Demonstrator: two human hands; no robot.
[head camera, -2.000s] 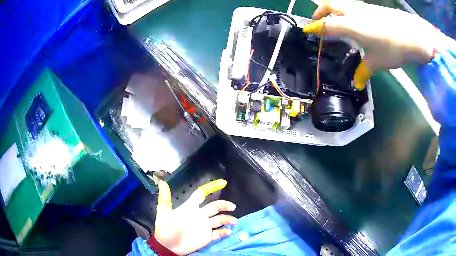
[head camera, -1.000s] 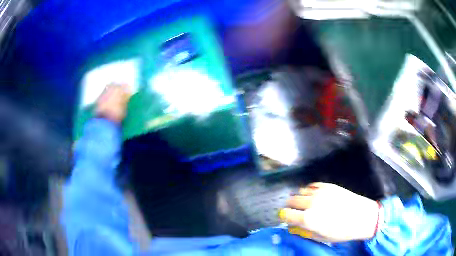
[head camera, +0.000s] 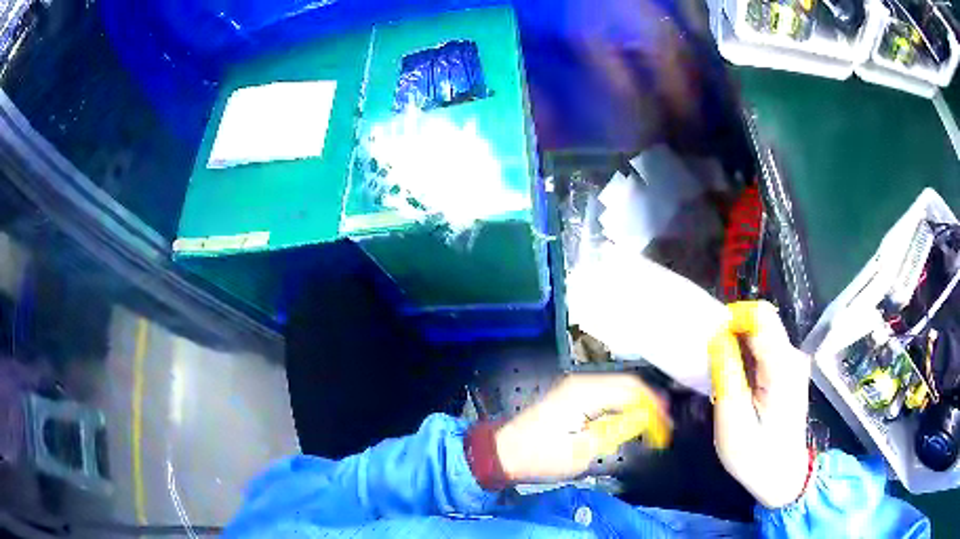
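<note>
My right hand (head camera: 760, 395), with yellow finger cots, pinches the right end of a thin, bright white sheet or plate (head camera: 663, 321); its exact material cannot be told. It is over the dark bin (head camera: 565, 168) of loose white sheets (head camera: 655, 195). My left hand (head camera: 584, 426) is left of my right hand, below the sheet, palm side hidden and fingers blurred; whether it holds anything cannot be told. An open white housing (head camera: 842, 342) with a black round lens (head camera: 938, 438) and yellow-green board lies at the right, cut off by the picture edge.
Green box tops (head camera: 279, 195) at left carry a white pad (head camera: 276, 123), a dark-blue packet (head camera: 442, 74) and shiny clear plastic (head camera: 437, 168). A red coiled hose (head camera: 743, 244) lies by the bin. More housings (head camera: 790, 47) stand at the top right. A perforated metal surface (head camera: 516, 384) is near my lap.
The view has swung left, so the housing now sits at the right edge. My left hand has come back from the white pad. My right hand has risen and now shows a white sheet in it.
</note>
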